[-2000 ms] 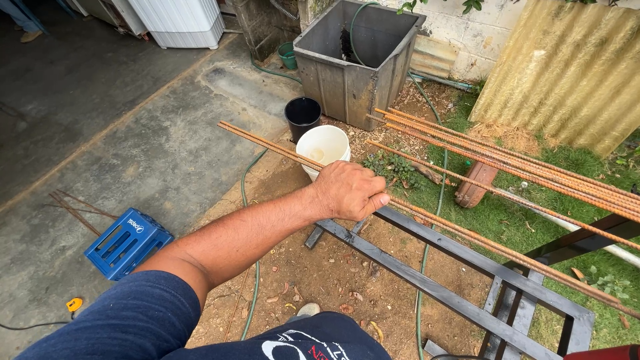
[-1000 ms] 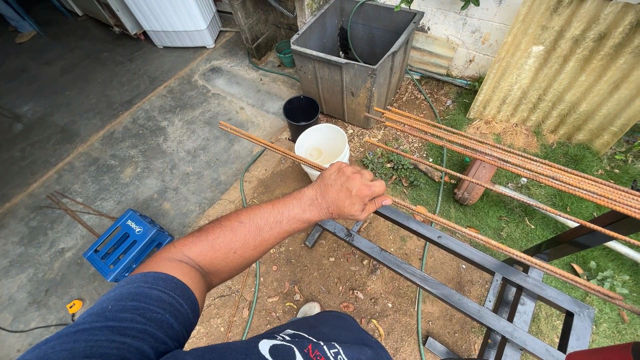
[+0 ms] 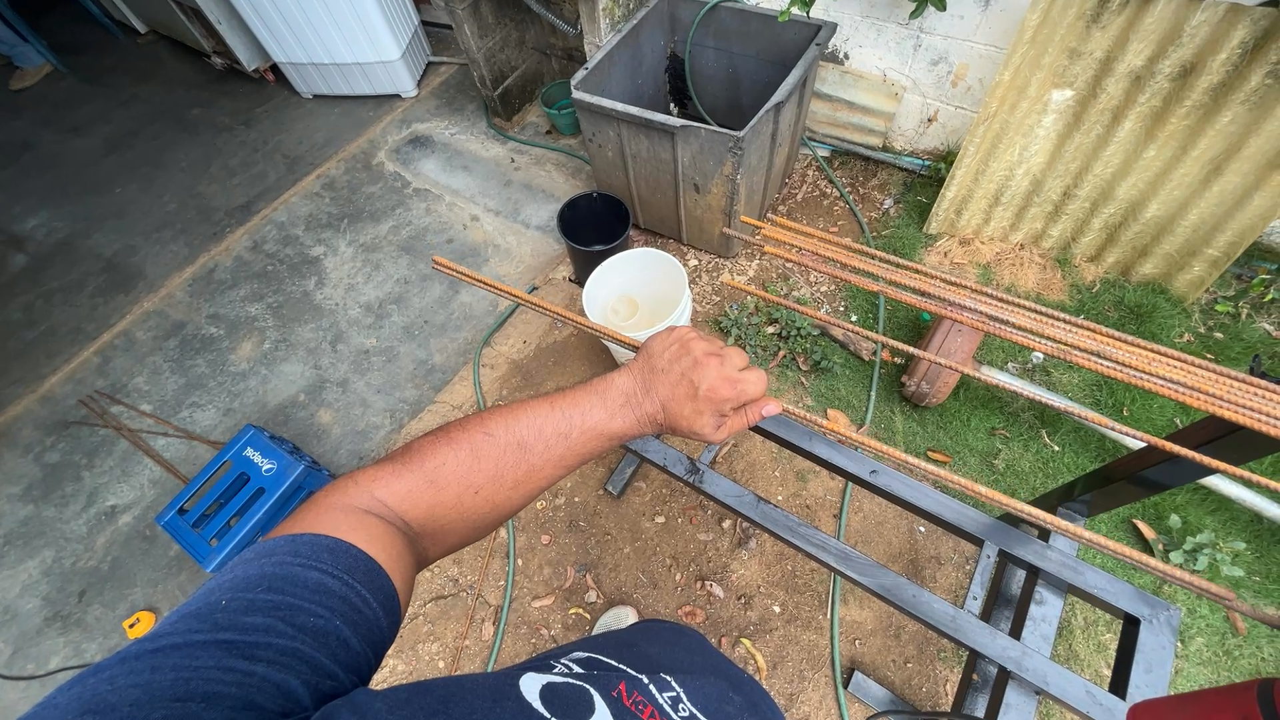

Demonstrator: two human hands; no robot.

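Note:
My left hand (image 3: 703, 385) is closed around rusty ribbed steel rebar (image 3: 540, 305), back of the hand up, at the middle of the view. At least two bar ends show together to the left of the fist, and the rebar runs on right and down over a black metal frame (image 3: 860, 560). Several more rusty rebars (image 3: 1000, 325) lie side by side to the right, with one bar (image 3: 890, 345) a little apart from them. My right hand is out of view. Part of a red object (image 3: 1210, 702) shows at the bottom right corner.
A white bucket (image 3: 638, 292) and a black bucket (image 3: 594, 225) stand before a large grey bin (image 3: 665, 165). A green hose (image 3: 508, 590) crosses the dirt. A blue plastic crate (image 3: 240, 490) and a yellow tape measure (image 3: 139, 624) are on the concrete. Corrugated sheet (image 3: 1110, 140) leans at the right.

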